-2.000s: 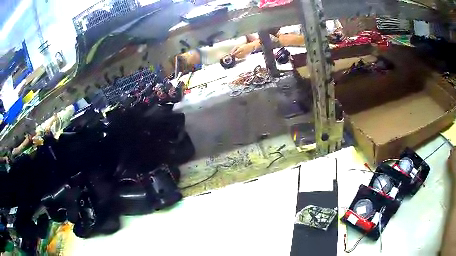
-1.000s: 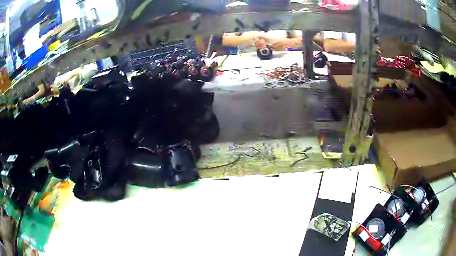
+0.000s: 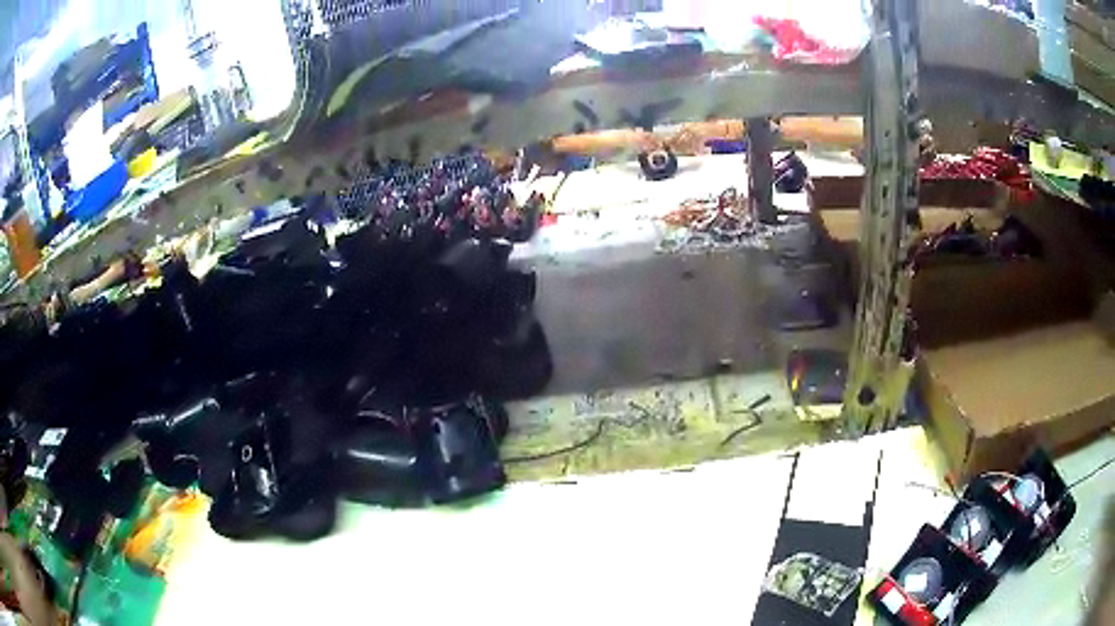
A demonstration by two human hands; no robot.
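Three part-finished units point(image 3: 972, 531) stand in a slanting row at the right, each black with a round silver-grey insert; red parts and thin wires show on them. A black strip point(image 3: 813, 544) lies on the white bench, with a mottled grey patterned piece point(image 3: 812, 582) on it. Black plastic housings point(image 3: 465, 450) are heaped at the left. A blurred skin-toned shape, perhaps my left hand point(image 3: 25, 581), is cut off at the lower left edge. A dark brownish sliver at the right edge may be my right arm; my right hand is not visible.
An open cardboard box point(image 3: 1015, 385) stands behind the units. A worn metal upright point(image 3: 883, 220) rises beside it to a shelf beam point(image 3: 550, 110). Wire bundles point(image 3: 709, 214) lie on the back bench. Green and orange material point(image 3: 153, 550) lies at lower left. Another person's arm shows beyond the beam.
The view has swung left, so the bench and units sit farther right. The skin-toned shape has appeared at the lower left edge. The units keep their row.
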